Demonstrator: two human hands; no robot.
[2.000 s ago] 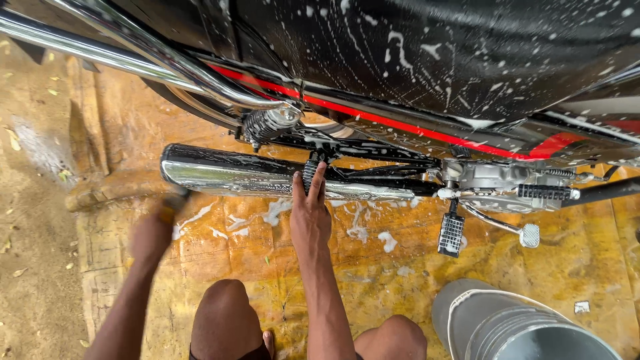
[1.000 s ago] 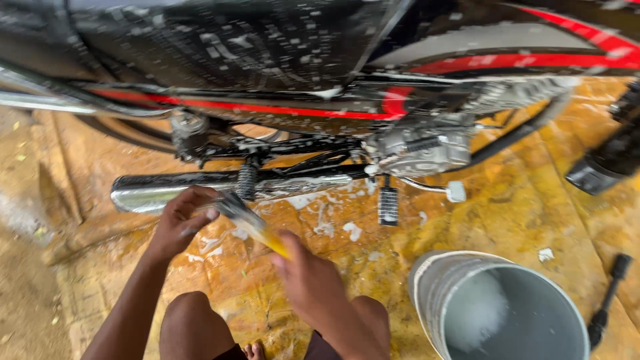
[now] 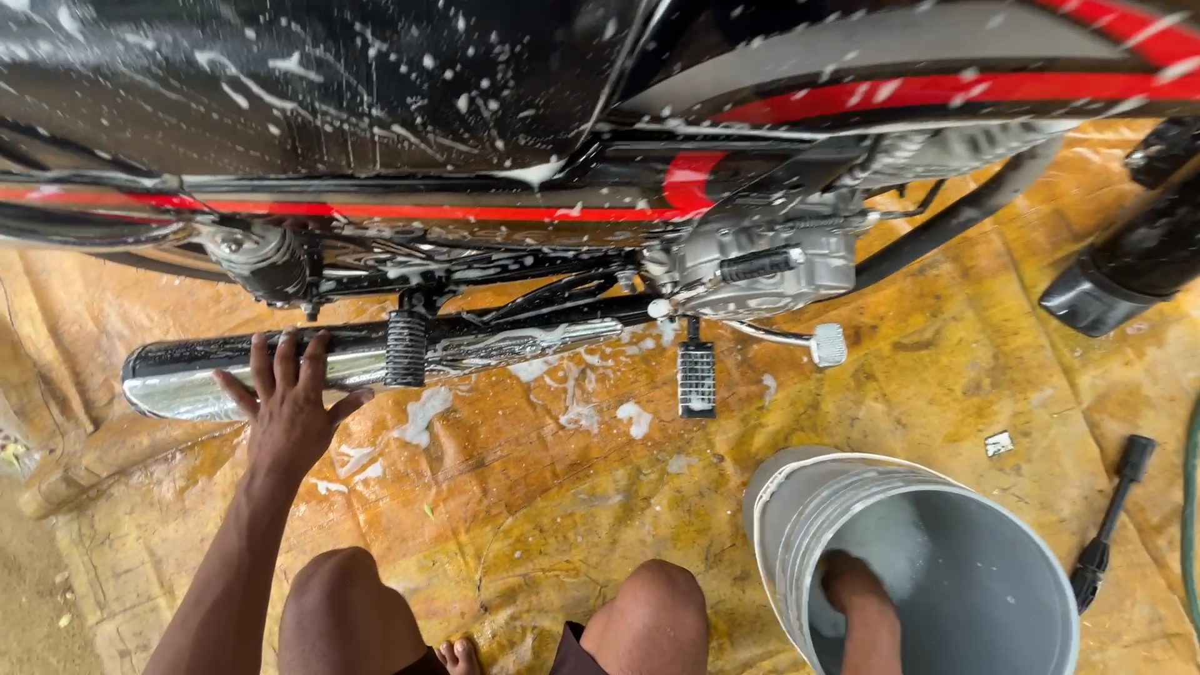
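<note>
My left hand (image 3: pixel 289 394) rests with fingers spread on the chrome and black exhaust muffler (image 3: pixel 187 380) of a motorcycle, left of a black rubber footpeg (image 3: pixel 405 349). My right hand (image 3: pixel 851 586) reaches down into a grey plastic bucket (image 3: pixel 994 553) of foamy water; its fingers are under the surface, so what they hold is hidden. Suds streak the black side panel (image 3: pixel 375 94) with its red stripe. Right of the muffler are the engine (image 3: pixel 759 267), a second footpeg (image 3: pixel 696 380) and the brake pedal (image 3: pixel 829 345).
A wet yellow-orange tarpaulin (image 3: pixel 562 497) with foam blobs lies under the motorcycle. A black spray lance or similar tool (image 3: pixel 1111 525) lies right of the bucket, near a green hose (image 3: pixel 1192 506). A black tubular part (image 3: pixel 1116 272) stands at the right.
My right hand has gone from beside my left hand, where it held a yellow-handled brush, into the bucket. My left hand has settled on the muffler. The view has shifted right.
</note>
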